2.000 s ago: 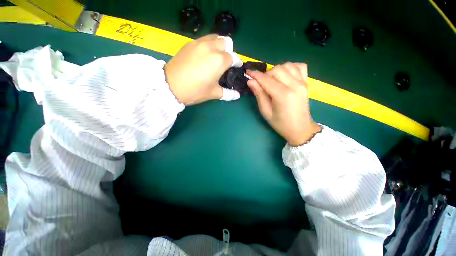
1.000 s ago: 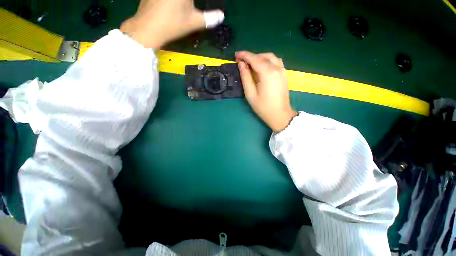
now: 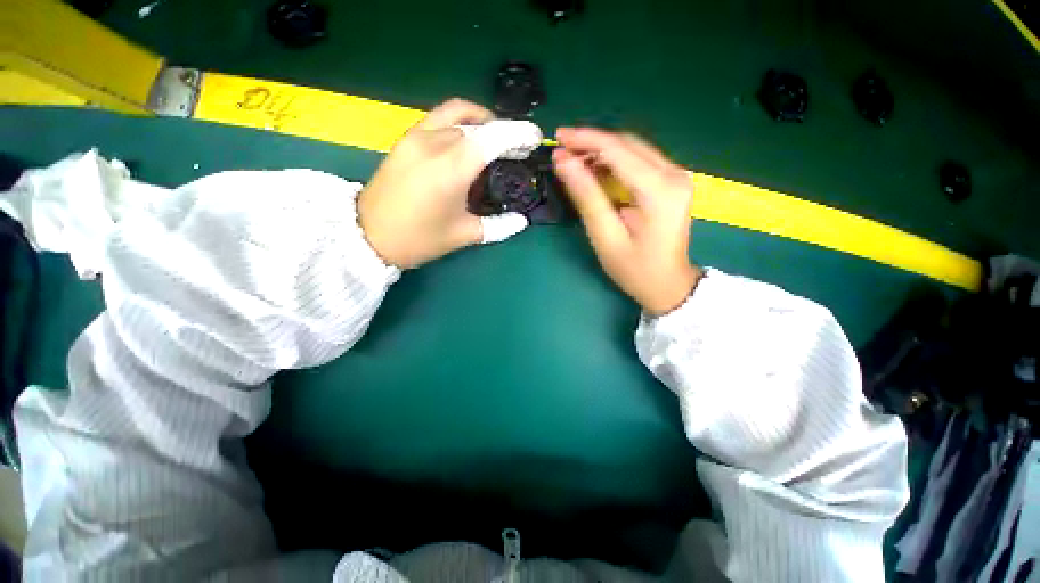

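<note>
A round black lens barrel unit (image 3: 516, 185) sits over the flat black fixture (image 3: 553, 203), most of which is hidden under it and my hands. My left hand (image 3: 431, 188), with white cots on its fingertips, holds the round unit from the left, finger above and thumb below. My right hand (image 3: 630, 205) is at the upper right of the fixture, fingertips pinched together close to the unit. Whether it holds a thin tool cannot be told.
The yellow rail (image 3: 821, 222) crosses behind my hands, with a slanted yellow post (image 3: 80, 63) at left. Several round black parts lie beyond it, one (image 3: 519, 89) just behind my left hand. A dark cluttered heap (image 3: 969, 364) is at far right.
My left hand has come back from beyond the rail to the fixture, where a round unit now covers the seat. My right hand has shifted slightly right. The view has shifted.
</note>
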